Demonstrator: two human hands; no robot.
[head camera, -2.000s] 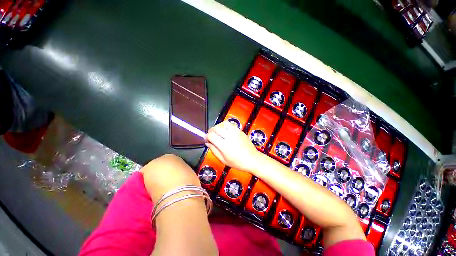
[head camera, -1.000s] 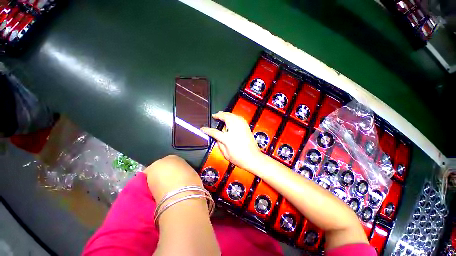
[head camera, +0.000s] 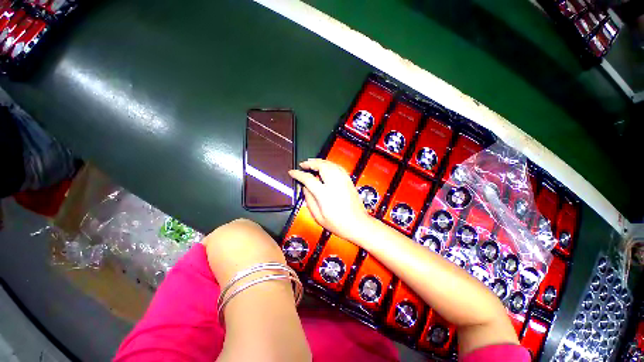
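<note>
My right hand (head camera: 326, 194) is over the left edge of the black tray (head camera: 332, 291), its fingertips beside the right edge of the dark reddish-brown smartphone (head camera: 270, 160). The fingers are slightly apart and nothing shows between them. My left arm is bent, with bracelets on it; the left hand is out of the picture. Glossy red housings (head camera: 413, 192) lie in rows in the tray, many with a black-and-silver disc (head camera: 332, 269). A clear carrier sheet (head camera: 503, 164) with discs lies over the tray's right part. My right forearm hides some housings.
A silvery disc sheet (head camera: 595, 311) lies right of the tray. The white rail (head camera: 424, 74) runs behind the tray. Crumpled clear film with a green bit (head camera: 176, 230) is in a brown box at lower left. Other red-housing trays are at top left and top right. A person's dark sleeve shows far left.
My right hand's fingers spread beside the phone, then drew closer together. The camera view shifted slightly. Phone, tray and carrier sheet show no clear movement of their own.
</note>
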